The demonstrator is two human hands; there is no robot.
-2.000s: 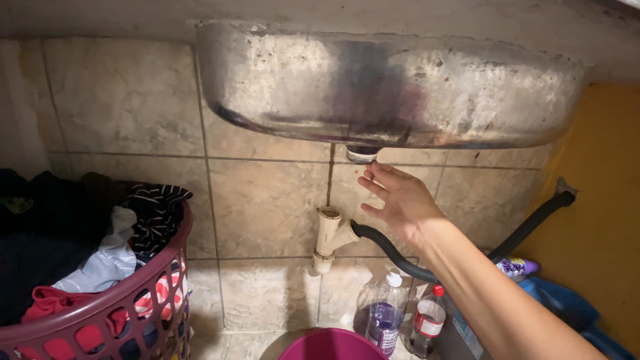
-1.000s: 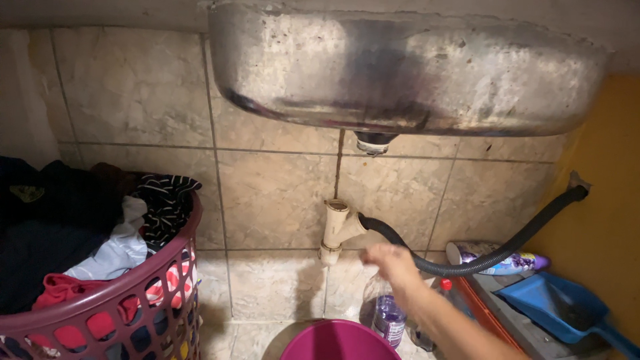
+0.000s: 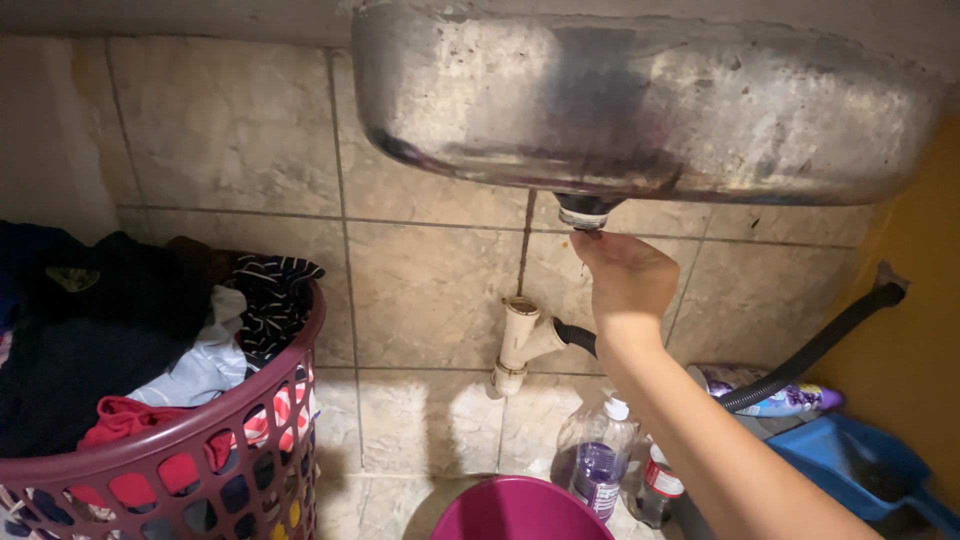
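One hand, seemingly my right hand (image 3: 630, 274), reaches in from the lower right with its fingertips up at the open bottom of the drain fitting (image 3: 585, 211). A bit of dark matter shows at the fingertips; whether they pinch it is unclear. The fitting hangs under the metal sink basin (image 3: 645, 112). Below and left of the hand, a pale plastic Y-shaped pipe (image 3: 519, 337) with an uncovered top stands by the tiled wall, a black corrugated hose (image 3: 814, 352) joined to its side branch. My left hand is out of view.
A maroon laundry basket (image 3: 161, 442) full of clothes stands at left. A magenta bucket (image 3: 525, 514) is at the bottom centre, beside a bottle of purple liquid (image 3: 600, 469) and a red-labelled bottle (image 3: 658, 487). At right lie a purple-capped container (image 3: 780, 394) and a blue dustpan (image 3: 855, 457).
The hand was at the drain fitting two seconds ago, came down beside the Y-shaped pipe one second ago, and is now back up at the fitting.
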